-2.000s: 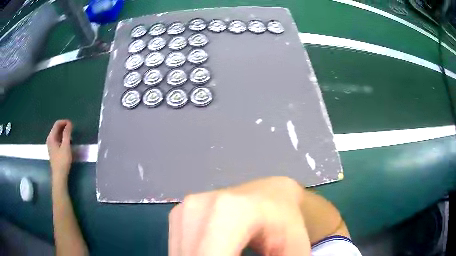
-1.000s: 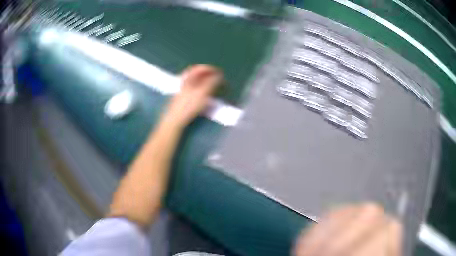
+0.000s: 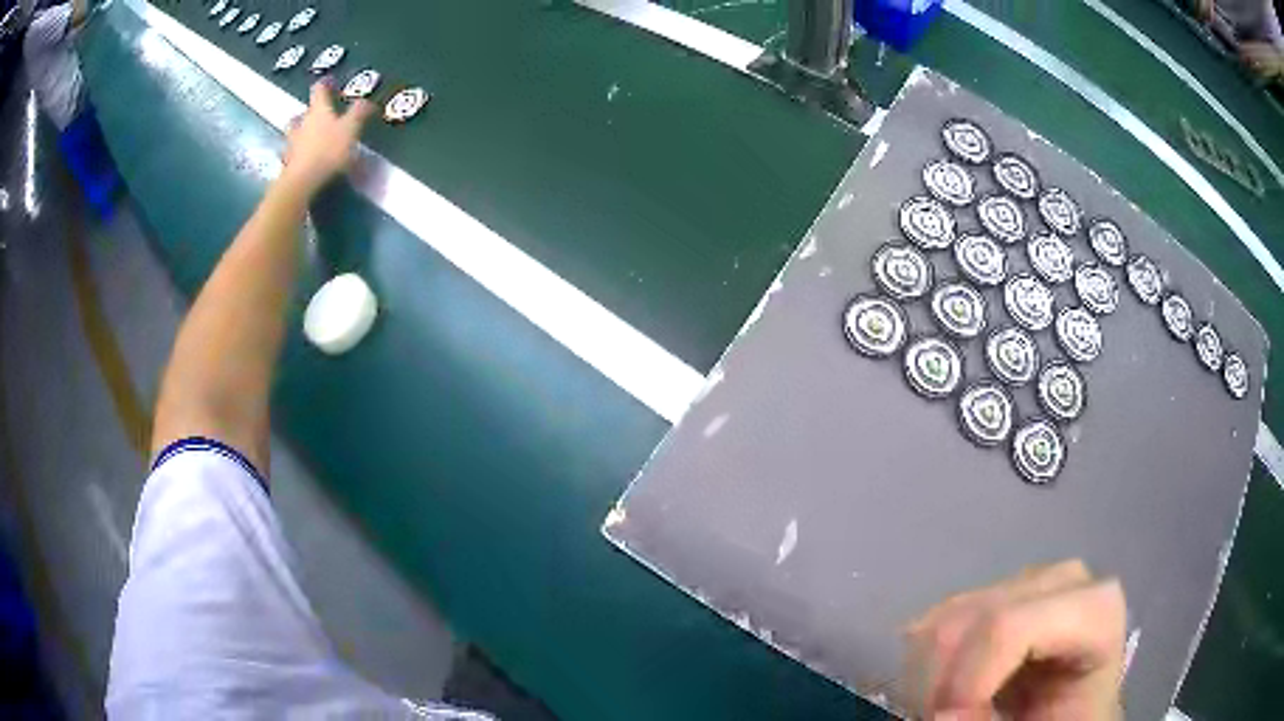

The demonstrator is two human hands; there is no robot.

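Note:
Several round parts with silver rings and dark rims [image 3: 984,411] lie in close rows on the grey board [image 3: 845,535]. More round parts [image 3: 406,103] lie spaced out on the green belt [image 3: 563,183] at the upper left. My left hand [image 3: 325,135] reaches out over the belt's white line, its fingertips at the nearest parts there. Its thumb and fingers are apart, and no held part shows. My right hand [image 3: 1017,651] is over the board's near edge, cut off by the bottom of the picture, with curled fingers; whether it holds anything cannot be told.
A white round object [image 3: 341,313] lies on the near green edge. A metal post [image 3: 821,49] and a blue piece [image 3: 898,20] stand behind the board. Parts of other people show at the upper left [image 3: 54,64] and upper right [image 3: 1250,26]. Grey floor lies at lower left.
The view has turned left, so the board now sits at the right. My left hand has reached forward and left to the parts on the belt. My right hand stays near the board's near edge.

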